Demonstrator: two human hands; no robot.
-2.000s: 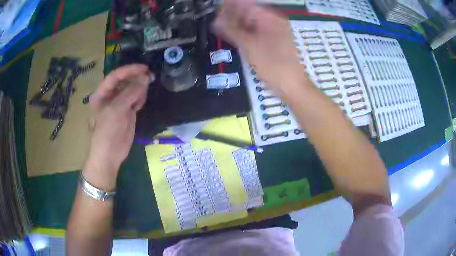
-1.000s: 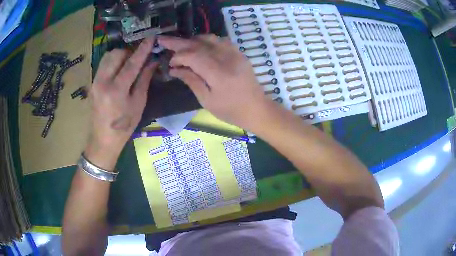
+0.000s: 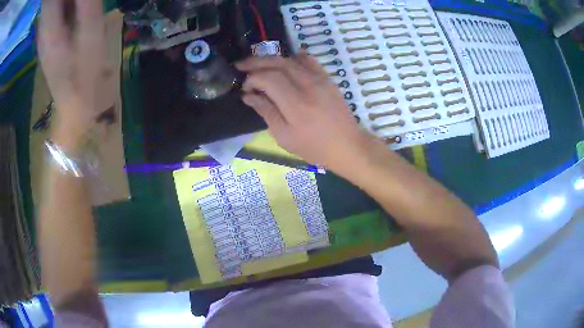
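The round fixture (image 3: 211, 75) stands below the machine head, with a pale disc with a dark centre on top. My right hand (image 3: 298, 102) is just right of the fixture, fingers curled and fingertips close together; whether it holds a small part cannot be told. My left hand (image 3: 73, 70) is blurred, over the cardboard sheet (image 3: 114, 173) at the upper left, and its fingertips reach the picture's top edge. It hides most of the dark loose parts (image 3: 43, 118). The white parts tray (image 3: 378, 64) lies right of my right hand, with dark round ends in its left column.
The bench press (image 3: 182, 22) is at the top, on a black base plate (image 3: 166, 122). A second tray (image 3: 506, 83) lies at the right. Yellow and white paperwork (image 3: 243, 218) with a purple stick across it is nearest my body. Stacked boards (image 3: 16, 224) stand at the far left.
Both hands were together at the fixture one second ago. My left hand has moved left and up over the cardboard. My right hand has drawn back slightly right, uncovering the fixture.
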